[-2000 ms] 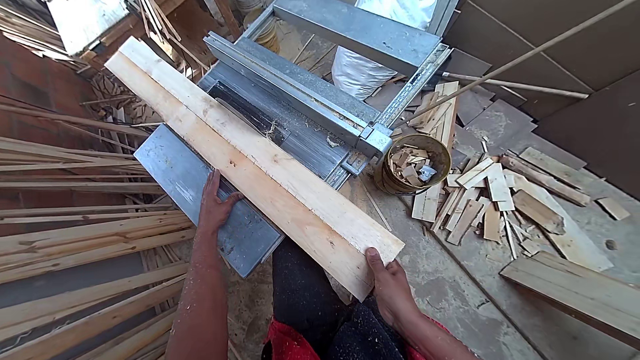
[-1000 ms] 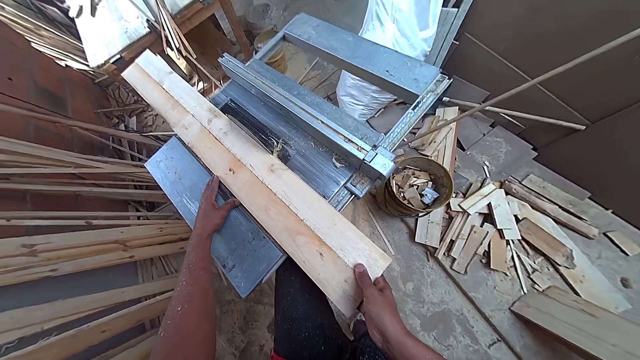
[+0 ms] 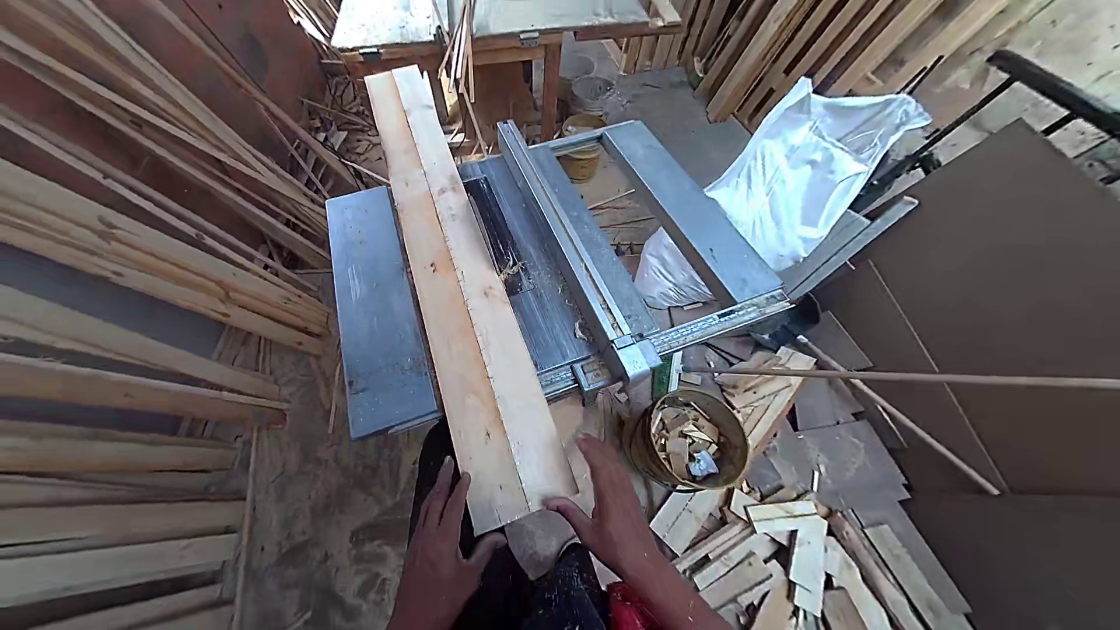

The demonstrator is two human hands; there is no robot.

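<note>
Two long pine boards (image 3: 468,297), one lying lengthwise against the other, rest on the metal table saw (image 3: 381,297), left of its rip fence (image 3: 573,254). Their near ends stick out past the table's front edge. At the left side of that near end is my left hand (image 3: 446,542), fingers apart; whether it touches the wood cannot be told. My right hand (image 3: 608,503) is at the right near corner, thumb against the board edge and fingers spread. Sawdust lies near the dark insert (image 3: 497,232) beside the boards; no blade can be made out.
A bucket of wood scraps (image 3: 643,455) stands right of the saw, with offcuts (image 3: 744,560) strewn below it. Long strips (image 3: 131,254) lean at left. A white sack (image 3: 779,175) and brown panels (image 3: 989,306) are at right, a workbench (image 3: 490,22) behind.
My left hand has moved from beside the middle of the boards to their near end. My right hand remains near the right near corner. The view has turned.
</note>
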